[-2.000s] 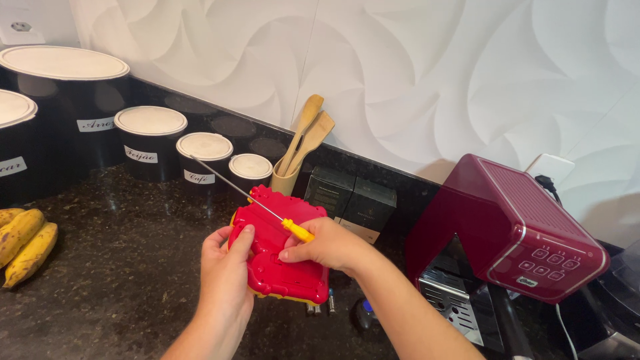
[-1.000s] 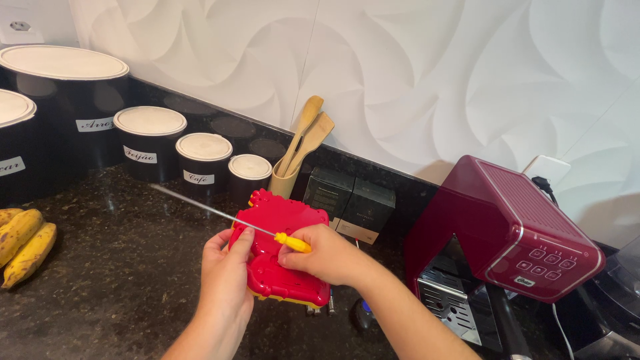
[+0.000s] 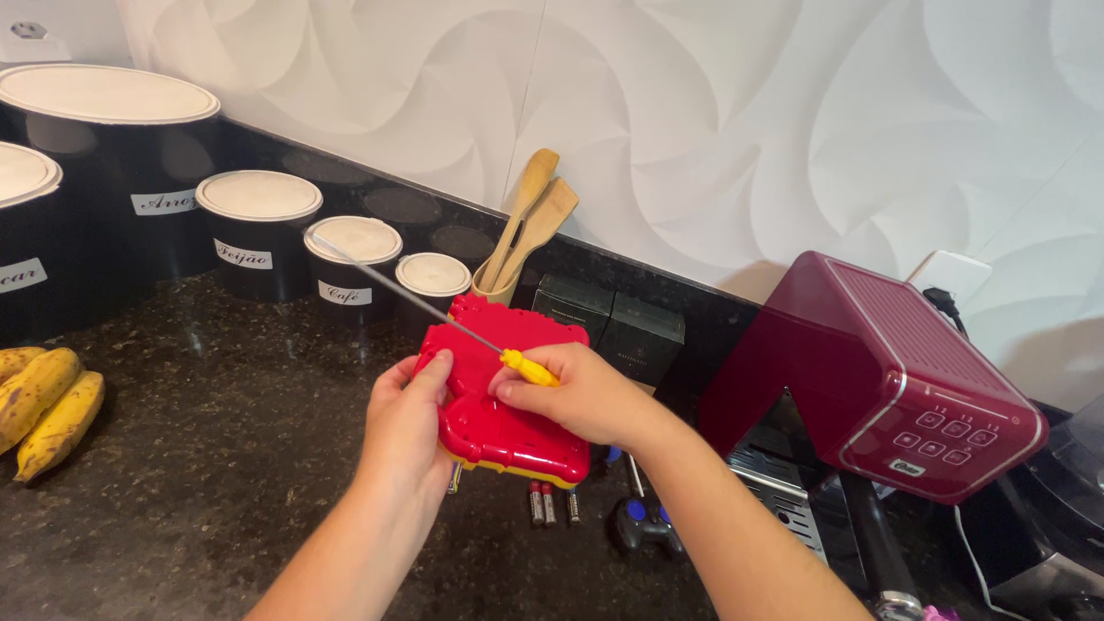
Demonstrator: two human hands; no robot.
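Observation:
My left hand (image 3: 410, 410) grips the left edge of a red plastic toy (image 3: 509, 423) with a yellow underside, its thumb on the red face. A screwdriver (image 3: 530, 368) with a yellow handle is in my right hand (image 3: 573, 388), held between thumb and fingers over the toy. Its long metal shaft points up and left, above the toy's surface, toward the canisters. My right fingertips are at the red face; whether they press on it I cannot tell. Below the toy, several AAA-size batteries (image 3: 542, 504) lie on the dark counter.
A dark game controller (image 3: 642, 524) lies beside the batteries. Black canisters (image 3: 259, 267) with white lids line the wall, next to wooden spatulas (image 3: 542, 220) in a holder and dark boxes (image 3: 640, 336). Bananas (image 3: 60, 423) lie at left; a red coffee machine (image 3: 914, 388) stands at right.
The screwdriver's shaft first swung lower toward the left, then back up a little. My left hand has kept hold of the red toy throughout.

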